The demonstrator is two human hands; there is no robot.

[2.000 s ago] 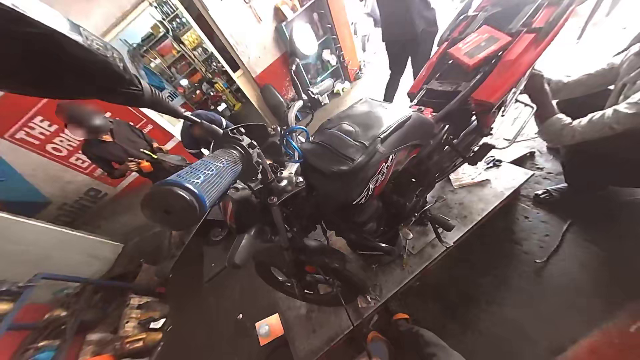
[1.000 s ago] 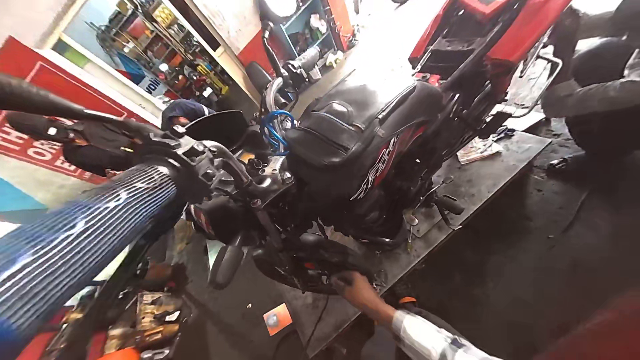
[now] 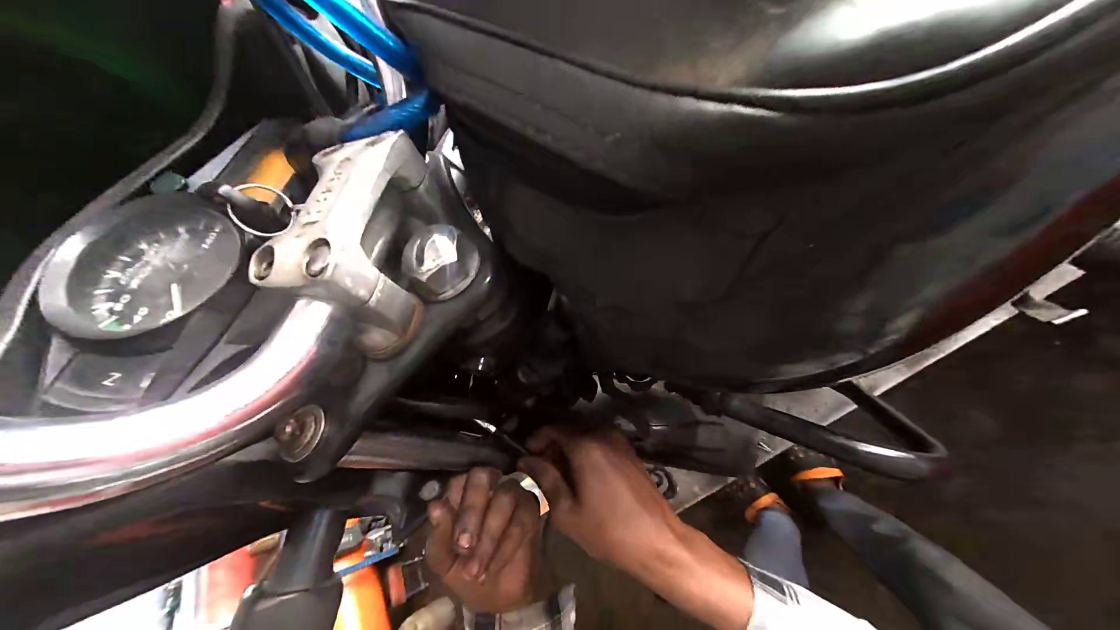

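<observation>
My left hand (image 3: 486,538) is below the chrome fork tube (image 3: 420,451) of a motorcycle, its fingers curled; a small shiny piece shows between it and my right hand. My right hand (image 3: 604,490) reaches behind the fork, under the black-covered fuel tank (image 3: 700,201), its fingertips close together in shadow. What either hand grips cannot be made out. To the upper left are the handlebar clamp (image 3: 350,219), the chrome handlebar (image 3: 262,385), the round speedometer (image 3: 144,267) and a key ring (image 3: 260,210). Blue cables (image 3: 367,44) run beside the tank.
A black metal bar (image 3: 831,442) juts out below the tank beside the edge of a metal platform (image 3: 945,350). Two legs in jeans, with orange-strapped footwear (image 3: 818,475), stand at lower right. Orange and red items (image 3: 359,586) lie beneath the handlebar.
The view has moved much closer to the handlebar and tank. One hand showed low by the front wheel a second ago; now both hands are together near the fork.
</observation>
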